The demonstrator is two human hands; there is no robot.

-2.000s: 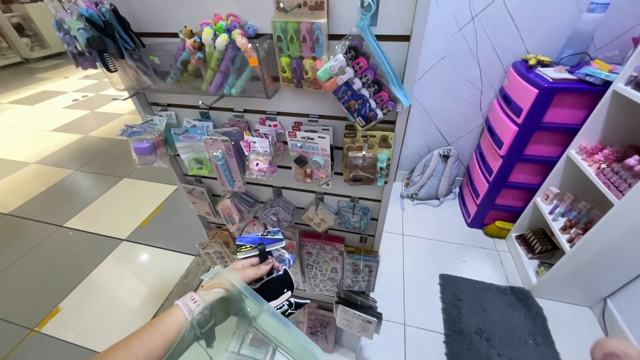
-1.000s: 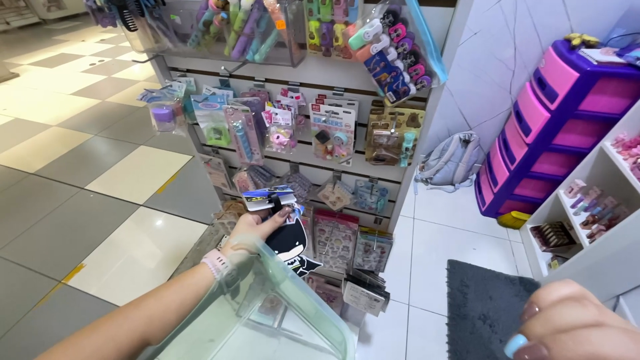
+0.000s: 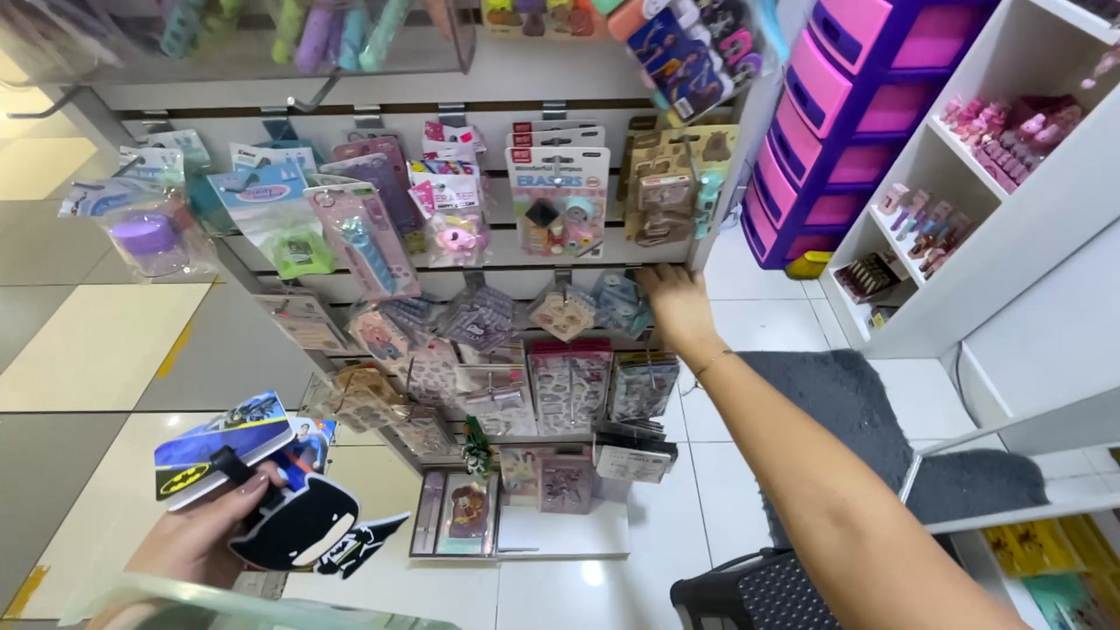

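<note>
My left hand (image 3: 206, 534) is closed on the straps and cards of rubber luggage tags, among them a black Batman tag (image 3: 302, 529) with a blue printed card (image 3: 223, 451). Below that wrist shows the rim of a translucent green plastic bin (image 3: 289, 604). My right hand (image 3: 675, 306) reaches to the right edge of the slatwall display, its fingertips at a hook beside packets of blue items (image 3: 621, 304); whether they grip anything is hidden. Just above hang carded erasers (image 3: 558, 206) and brown bear-themed packs (image 3: 665, 188).
Metal hooks (image 3: 315, 92) stick out from the slatwall. Sticker packs (image 3: 570, 385) hang lower down. A purple and pink drawer tower (image 3: 822, 114) and a white shelf unit (image 3: 971, 188) stand at right. A dark grey mat (image 3: 814, 411) and a black patterned item (image 3: 761, 595) lie below.
My right hand has moved from the lower right to the display's right edge. My left hand, still holding the tags, now shows farther left and away from the display. The view has moved closer.
</note>
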